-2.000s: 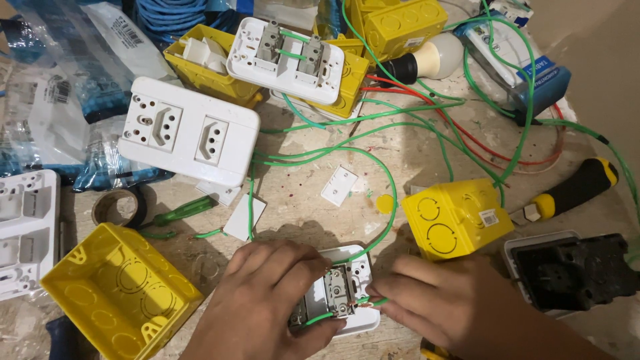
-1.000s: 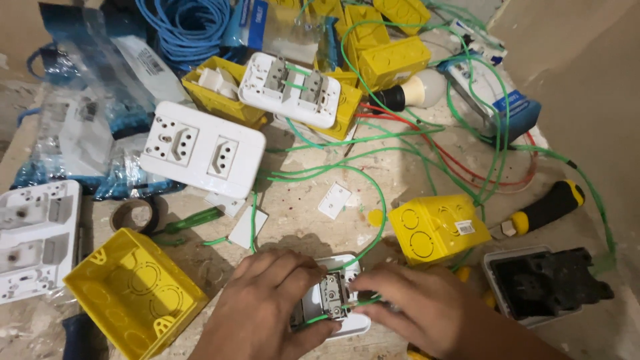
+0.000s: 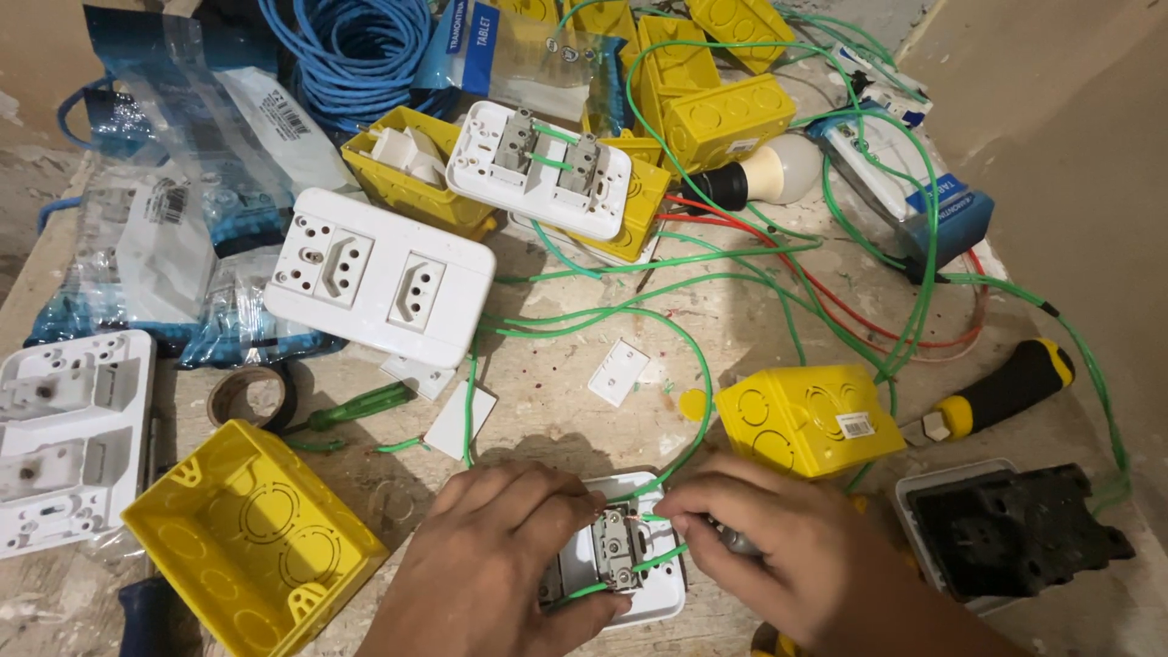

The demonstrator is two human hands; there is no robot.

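At the bottom centre a white faceplate [image 3: 671, 598] lies back side up, bearing a grey electrical module [image 3: 618, 547] with screw terminals. My left hand [image 3: 511, 547] lies over its left part, fingertips and thumb holding the plate and module. My right hand [image 3: 785, 538] pinches the end of a green wire [image 3: 704, 383] at the module's upper right terminal; a metallic object shows partly beneath its fingers. Another short green wire [image 3: 662, 558] runs to the lower terminal. A two-socket white faceplate [image 3: 383, 278] lies face up at the upper left. A similar plate [image 3: 538, 169] lies back side up behind.
An open yellow electrical box [image 3: 255, 538] stands at the left, another yellow box [image 3: 808, 420] right of centre. Around them lie a screwdriver [image 3: 995, 392], a green-handled tool [image 3: 360, 406], a tape roll [image 3: 253, 398], a light bulb [image 3: 780, 171], coiled blue cable [image 3: 360, 55] and a black module [image 3: 1013, 538].
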